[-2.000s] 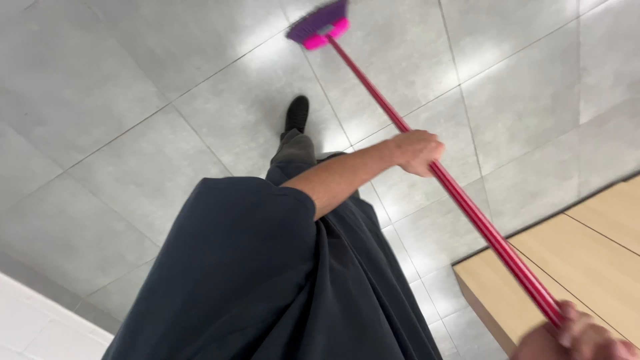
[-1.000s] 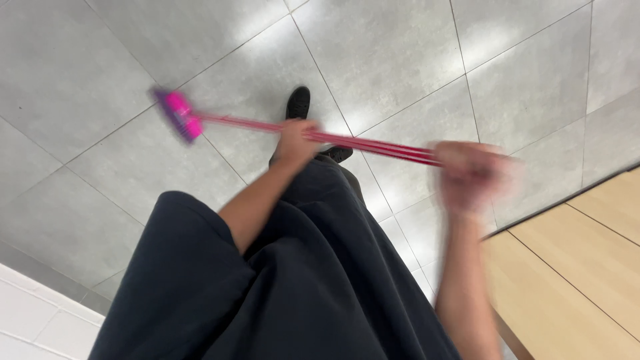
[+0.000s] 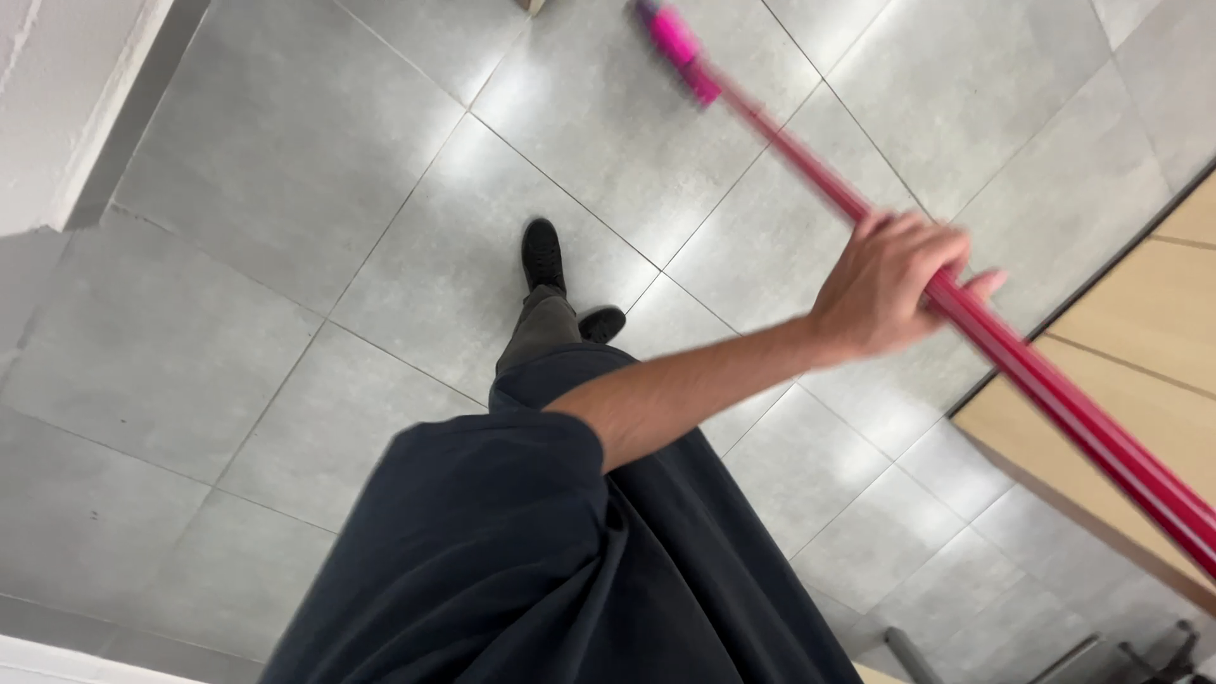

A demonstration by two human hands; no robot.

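My left hand (image 3: 898,285) is wrapped around the red handle of a broom (image 3: 1073,399), with the bare forearm reaching across from a dark sleeve. From that grip the handle slants up and left to a blurred pink broom head (image 3: 676,43), with dark purple at its far end, near the top edge over the grey tiles. Its other end runs out of view at the right edge. My right hand is outside the picture.
Grey floor tiles (image 3: 228,380) surround my black shoes (image 3: 543,252). A light wood cabinet (image 3: 1121,351) stands at the right, a white wall (image 3: 57,114) at the upper left. Dark metal legs (image 3: 912,655) show at the lower right. A wooden corner (image 3: 532,5) juts in at the top.
Since one second ago, the broom head has swung from the left to the upper middle, and my left hand has moved right. My right hand has left the picture. The view has shifted.
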